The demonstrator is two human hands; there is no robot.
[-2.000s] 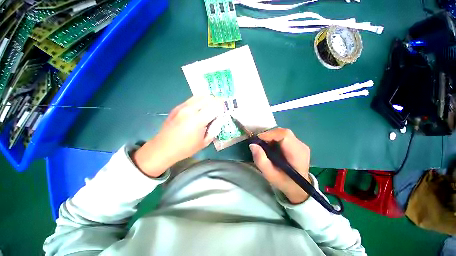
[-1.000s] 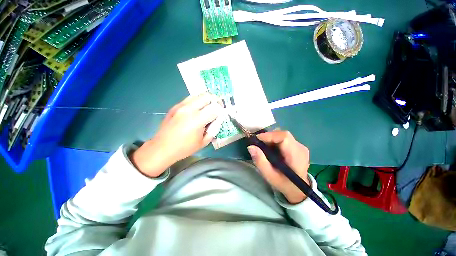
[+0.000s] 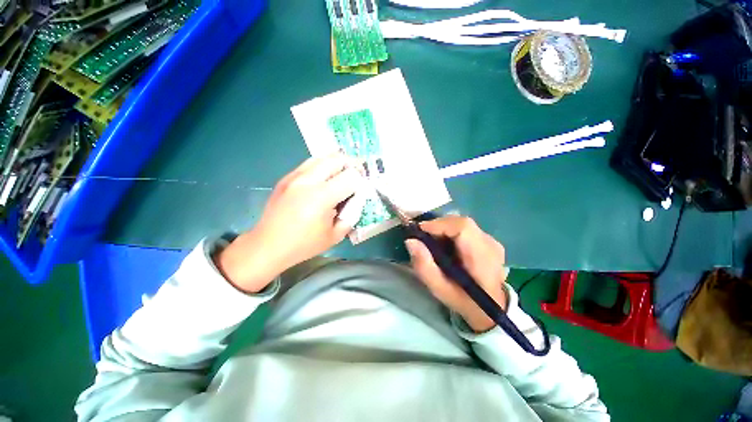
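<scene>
A green circuit board panel (image 3: pixel 353 132) lies on an off-white pad (image 3: pixel 401 107), with small dark parts near its middle. My left hand (image 3: pixel 309 202) rests over the board's left side, fingertips pinched near the dark parts. A thin line runs leftward from that hand, likely solder wire; what the fingertips pinch is too small to tell. My right hand (image 3: pixel 463 262) holds a black soldering iron (image 3: pixel 470 284) like a pencil, its tip at the board beside my left fingertips. White lead wires (image 3: pixel 528 153) stick out from the pad's right side.
A blue bin (image 3: pixel 136 136) heaped with boards is at the left, a blue tray (image 3: pixel 115 288) below it. More boards (image 3: pixel 356 37) with white leads lie at the top. A round tin or roll (image 3: pixel 551 66), a black unit (image 3: pixel 684 124) and a red stool (image 3: pixel 610 309) are at the right.
The view has shifted slightly, so bench things sit a little higher. Both hands stay in nearly the same place, with the iron tip still at the board.
</scene>
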